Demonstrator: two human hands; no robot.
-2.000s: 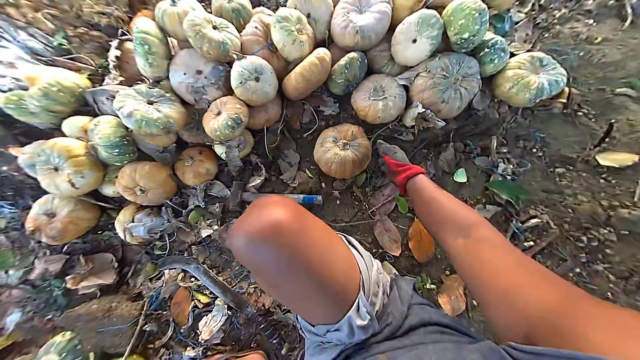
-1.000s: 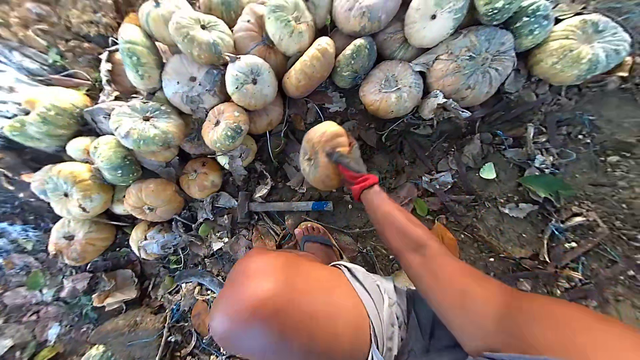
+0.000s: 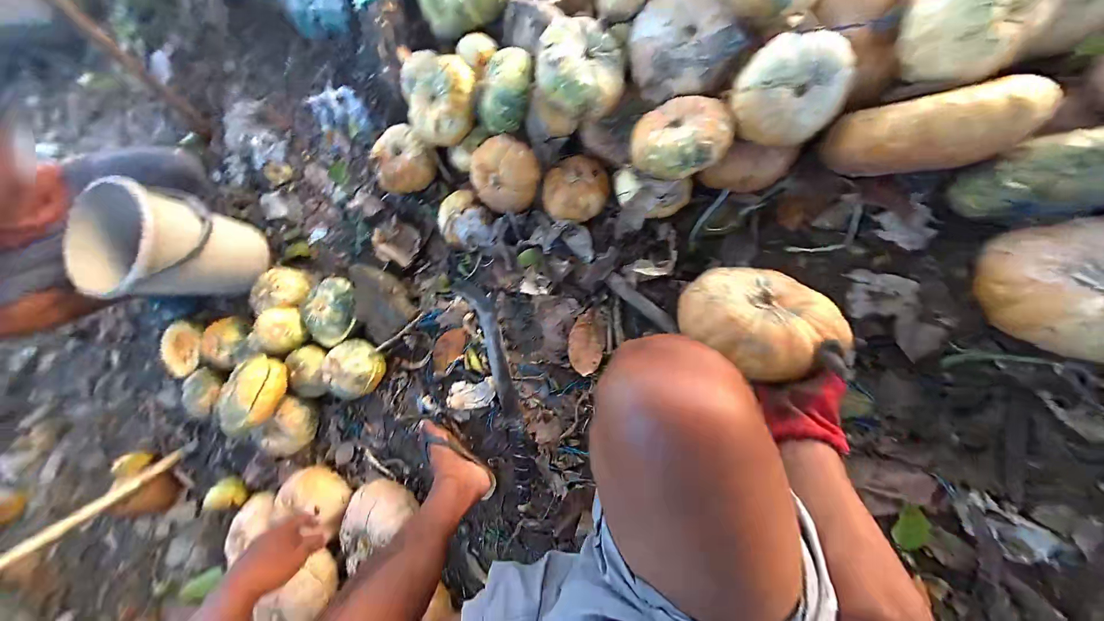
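My right hand (image 3: 815, 379), in a dark glove with a red cuff, grips the lower right side of a ribbed orange pumpkin (image 3: 759, 319), just beyond my raised knee. At the lower left, my bare left hand (image 3: 280, 548) reaches over a small group of pale orange pumpkins (image 3: 315, 496) and touches one or lies right above it. Its fingers are blurred, so its grip is unclear. A large heap of green, cream and orange pumpkins (image 3: 578, 69) spans the top. Several small yellow-green pumpkins (image 3: 252, 392) form a separate group at the left.
Another person at the left edge is beside a tipped whitish bucket (image 3: 172, 241). A dark curved piece (image 3: 492, 345) and a straight handle-like stick (image 3: 640, 302) lie among dry leaves. My sandalled foot (image 3: 457, 466) stands near the pumpkins. A pale pole (image 3: 95, 509) slants at lower left.
The gloved hand first rested beside the orange pumpkin on the ground, then took hold of it, and now has it near my knee. The view has swung left, bringing in my left hand.
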